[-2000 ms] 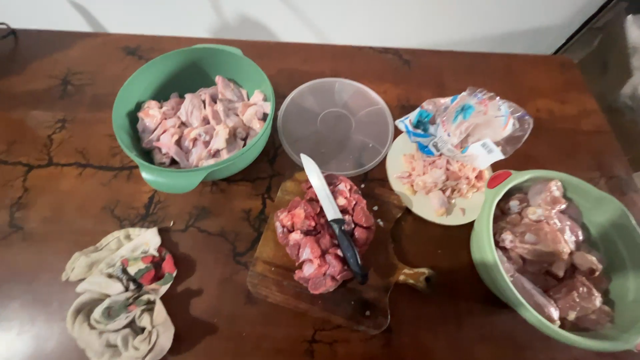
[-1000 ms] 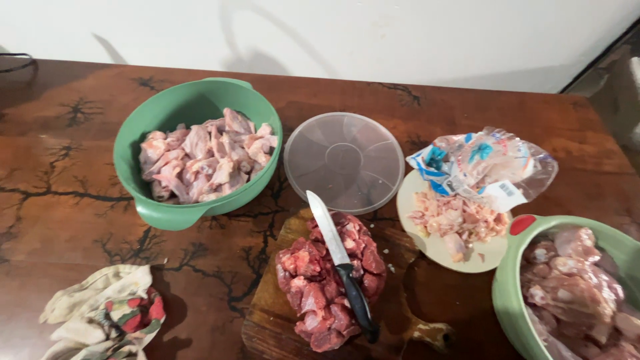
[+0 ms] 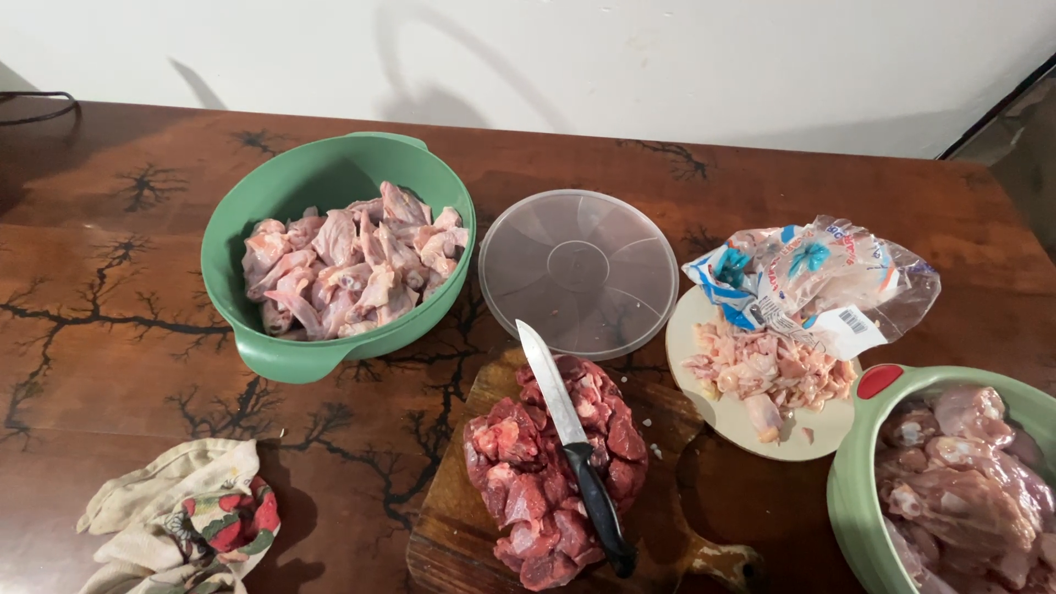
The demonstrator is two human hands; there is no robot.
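Observation:
Neither my left hand nor my right hand is in view. A kitchen knife with a black handle (image 3: 600, 507) lies across a heap of cut red meat (image 3: 528, 495) on a wooden cutting board (image 3: 450, 528). Raw chicken wing pieces (image 3: 355, 264) fill much of a dark green bowl (image 3: 285, 355) at the left. Skinned chicken pieces (image 3: 957, 487) are in a light green bowl (image 3: 858, 495) at the lower right, cut off by the frame. A cream plate (image 3: 689, 379) holds pale chicken scraps (image 3: 767, 371).
A clear plastic lid (image 3: 577, 272) lies behind the board. A crumpled printed plastic bag (image 3: 825, 272) rests partly over the plate. At the lower left is a bunched patterned cloth (image 3: 181, 520). A dark cable (image 3: 41, 107) sits at the far left, and a white wall (image 3: 528, 66) rises behind the table.
The view has shifted, so more wall shows and the objects sit differently in the frame. Nothing on the table has plainly moved.

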